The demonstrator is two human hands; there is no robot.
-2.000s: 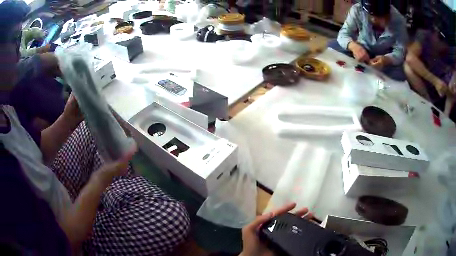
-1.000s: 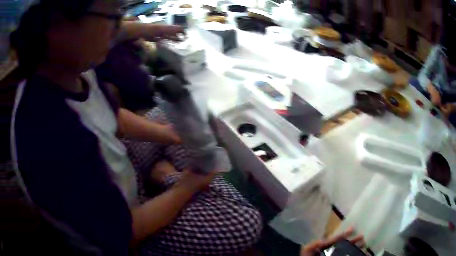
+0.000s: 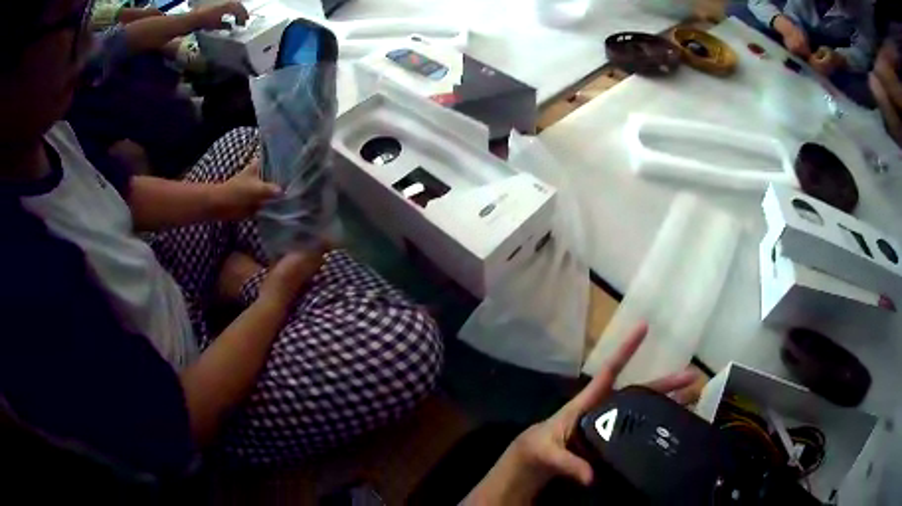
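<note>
A black mirror dash cam point(image 3: 648, 435) lies back side up at the bottom right, with a white triangle and small print on its near end. Its far part runs off the bottom edge. My left hand point(image 3: 554, 445) holds this end, thumb at the edge and index finger stretched out. My right hand is not in view. An open white box point(image 3: 727, 390) with red, yellow and black wires point(image 3: 776, 435) stands just beyond the unit.
At left a person point(image 3: 99, 277) holds a bagged mirror unit point(image 3: 297, 148). Before them is an open white carton point(image 3: 514, 222) with a plastic bag point(image 3: 539, 296). A foam sheet point(image 3: 677, 277), foam frame point(image 3: 712, 148), stacked white box point(image 3: 831, 237) and brown rings point(image 3: 826, 366) lie on the table.
The view swung left, then partly back. More of the dash cam's end and my left hand show. The neighbour's mirror unit now stands upright, its blue top out of the bag.
</note>
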